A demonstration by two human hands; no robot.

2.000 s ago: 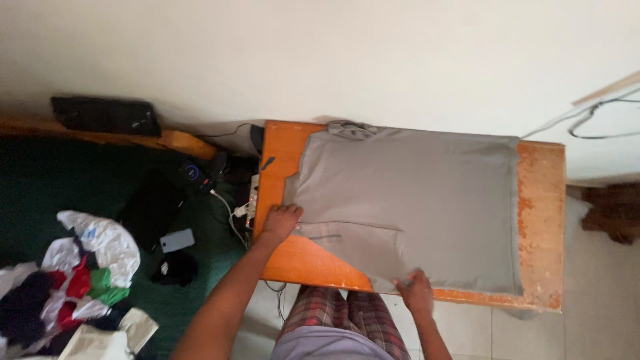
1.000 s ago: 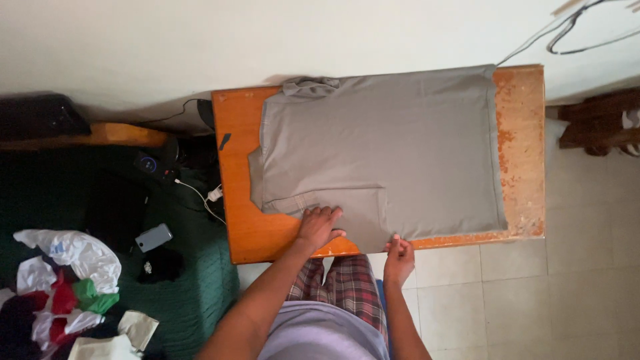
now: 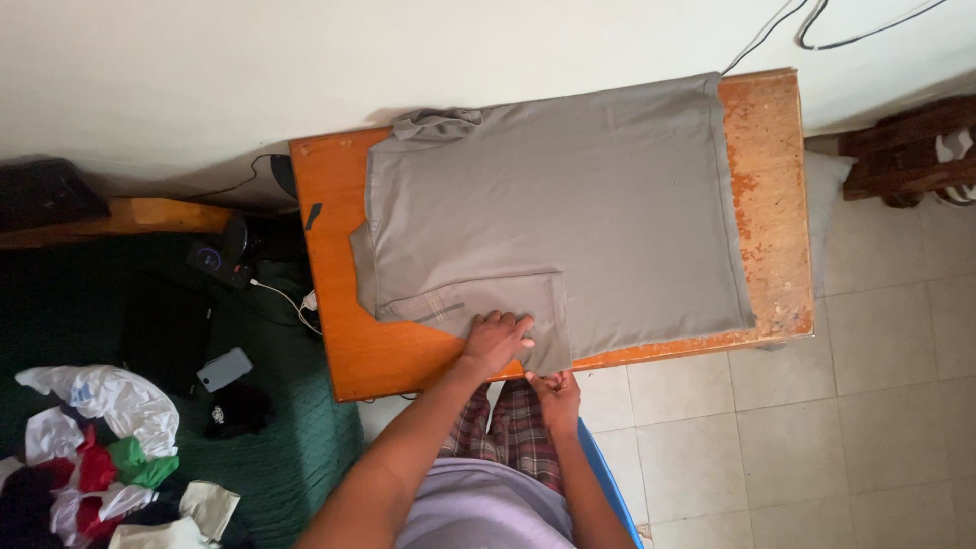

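A grey short-sleeved shirt [image 3: 595, 206] lies spread on a worn wooden table [image 3: 770, 191], its collar toward the left and its hem toward the right. The far sleeve is bunched near the wall. The near sleeve [image 3: 526, 293] is laid flat over the body, its end reaching the table's near edge. My left hand [image 3: 499, 339] rests on this sleeve with fingers spread. At the near edge, my right hand [image 3: 555, 389] pinches the sleeve's lower corner between thumb and fingers.
To the left, a green bedspread [image 3: 305, 465] holds a pile of clothes [image 3: 99, 457], a phone [image 3: 224, 370], a black laptop [image 3: 168, 328] and a charger cable [image 3: 286, 305]. A blue chair [image 3: 606, 480] is by my right arm. A wooden rack [image 3: 907, 152] stands far right.
My left hand has moved right, from the shirt's shoulder area onto the near sleeve. My right hand has stayed at the sleeve's end by the table edge.
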